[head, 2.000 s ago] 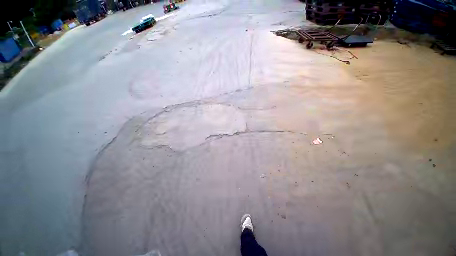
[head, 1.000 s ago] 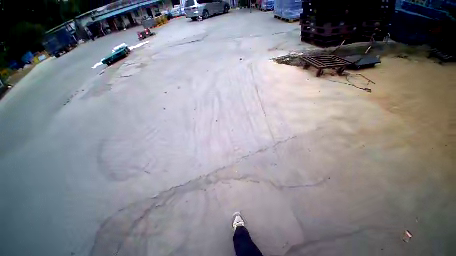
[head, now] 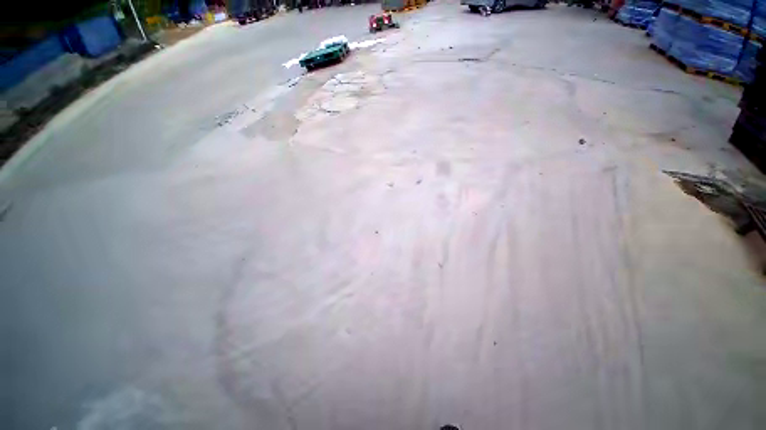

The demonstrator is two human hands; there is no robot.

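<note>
Neither of my hands can be made out. A pale, blurred, see-through patch [head: 126, 411] shows at the bottom left edge; I cannot tell what holds it. Far ahead, left of centre, a low green platform [head: 324, 57] stands on the concrete yard [head: 403, 243]. White material [head: 334, 41], likely loose film, lies on and beside the platform. A small dark tip [head: 449, 427] shows at the bottom edge, too little to identify.
A small red thing [head: 380, 23] stands beyond the platform. Wrapped blue stacks [head: 697, 42] on yellow pallets stand at the upper right. Part of a vehicle [head: 504, 3] shows at the top. Dark debris [head: 714, 191] lies at the right. A blue structure [head: 92, 35] is at the upper left.
The view has moved forward and turned left. The green platform now shows nearer the centre, and the cart has mostly left at the right. My shoe is no longer clearly seen.
</note>
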